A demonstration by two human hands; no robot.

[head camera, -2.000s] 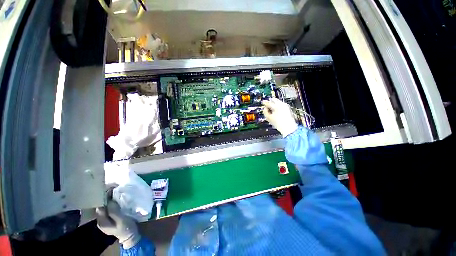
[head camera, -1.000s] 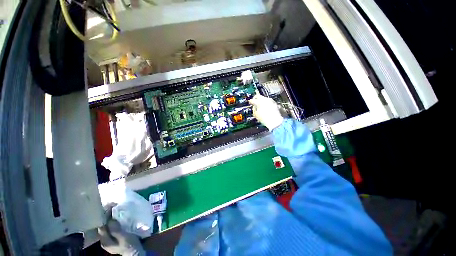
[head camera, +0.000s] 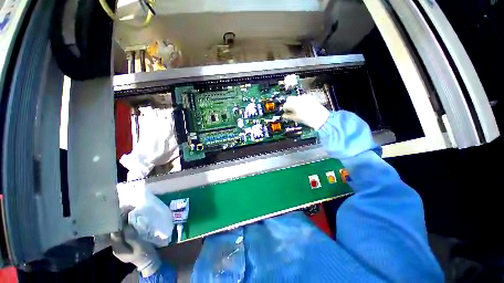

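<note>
A green circuit board [head camera: 218,116] lies parts side up between the conveyor rails, with two orange-and-black coils [head camera: 269,106] and pale round parts near them. My gloved right hand [head camera: 303,109] is over the board's right part, palm down, fingers bent together close to the coils. Whether it holds anything small is hidden. My gloved left hand [head camera: 132,250] is low at the left, by the machine's edge and below a white crumpled bag [head camera: 148,218]. Its fingers are partly hidden, and I cannot tell whether it grips the edge or the bag.
The green front panel [head camera: 248,193] carries red, orange and other buttons at its right. A small labelled tube [head camera: 179,213] lies at its left end. A white crumpled heap [head camera: 155,135] is left of the board. Silver rails [head camera: 221,171] run before and behind the board. A grey frame stands at left.
My right hand has shifted slightly over the board, and its forearm now covers the panel's right end, where a white tube showed before. The camera view has swung. My left hand stays low at the left.
</note>
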